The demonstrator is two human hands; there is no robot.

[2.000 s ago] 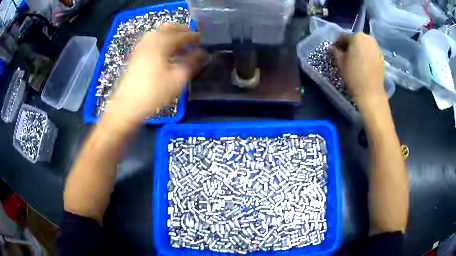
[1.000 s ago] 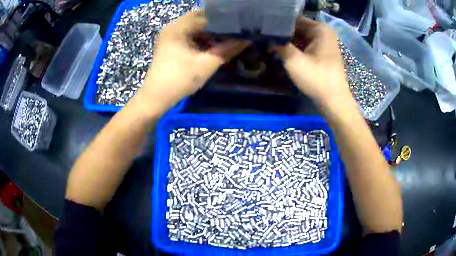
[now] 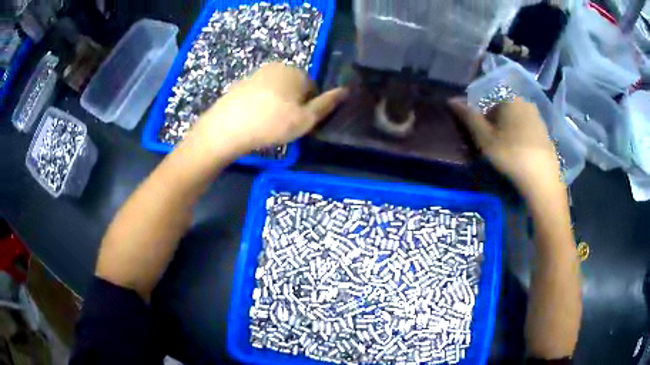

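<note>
The bench press head (image 3: 427, 39), wrapped in clear film, is above a dark brown base (image 3: 356, 117) with a light round nest (image 3: 394, 117). My left hand (image 3: 267, 107) is over the near right part of the left blue tray (image 3: 150, 135), thumb and finger pointing at the base's left end. My right hand (image 3: 509, 135) is blurred, between the base's right end and the right clear bin (image 3: 574, 153). Fingertips are too blurred to show whether either hand holds a part. The near blue tray (image 3: 240, 299) holds many bright silver pressed assemblies (image 3: 363, 278).
An empty clear bin (image 3: 132, 75) stands at the left. A small clear tub of silvery parts (image 3: 58, 153) and a narrow clear container (image 3: 34, 93) are farther left. Clear plastic bins (image 3: 588, 107) crowd the upper right. A small yellow loop (image 3: 583, 251) shows beside my right forearm.
My hands have moved apart from under the press head, left hand to the base's left end, right hand to the right bin. The view has shifted, so the press and trays appear farther right.
</note>
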